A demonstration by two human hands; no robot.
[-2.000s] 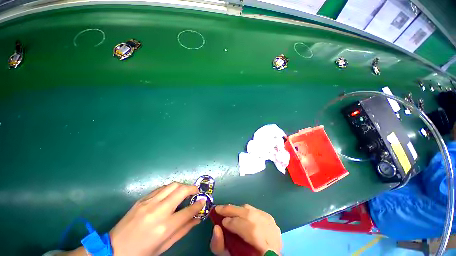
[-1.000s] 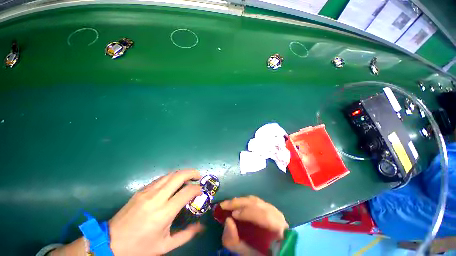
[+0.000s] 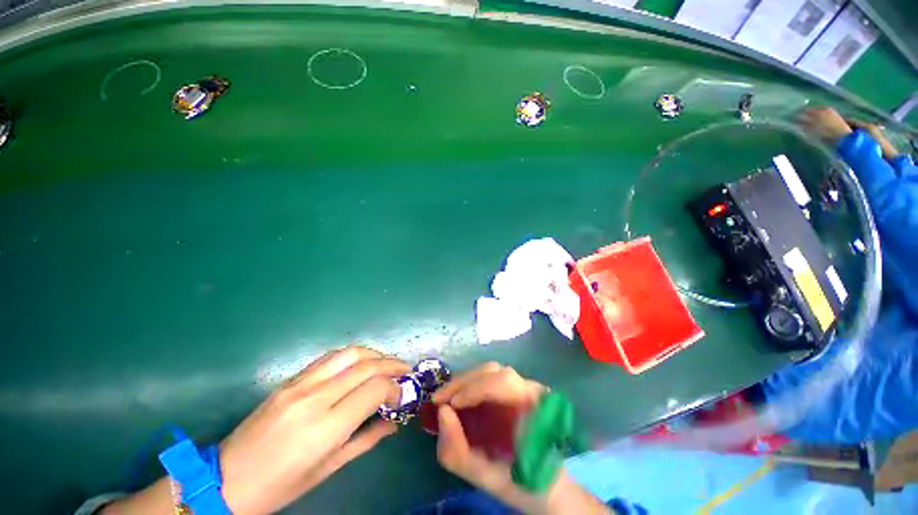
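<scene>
An electronic assembly [image 3: 407, 395] of two joined round parts lies on the green bench at the lower middle. My left hand [image 3: 314, 422] is bare, with a blue wrist strap [image 3: 194, 475], and its fingertips hold the assembly at its left side. My right hand [image 3: 491, 422] is closed around a dark red dispensing syringe [image 3: 493, 428] with a bright green cap [image 3: 545, 443]. The syringe's tip end is close to the assembly's right side; whether it touches is hidden by my fingers.
A white crumpled cloth [image 3: 530, 289] lies left of a red bin [image 3: 638, 305]. A black controller [image 3: 773, 254] stands further right, with a clear hose [image 3: 874, 292] looping around it. Several assemblies sit on the green belt [image 3: 433, 131] behind. A neighbour's blue sleeve [image 3: 886, 186] is at the right.
The belt assemblies have shifted left. My right hand has turned, so the green cap now shows fully. The left fingers have closed onto the assembly again. A neighbour's arm has come in at the right.
</scene>
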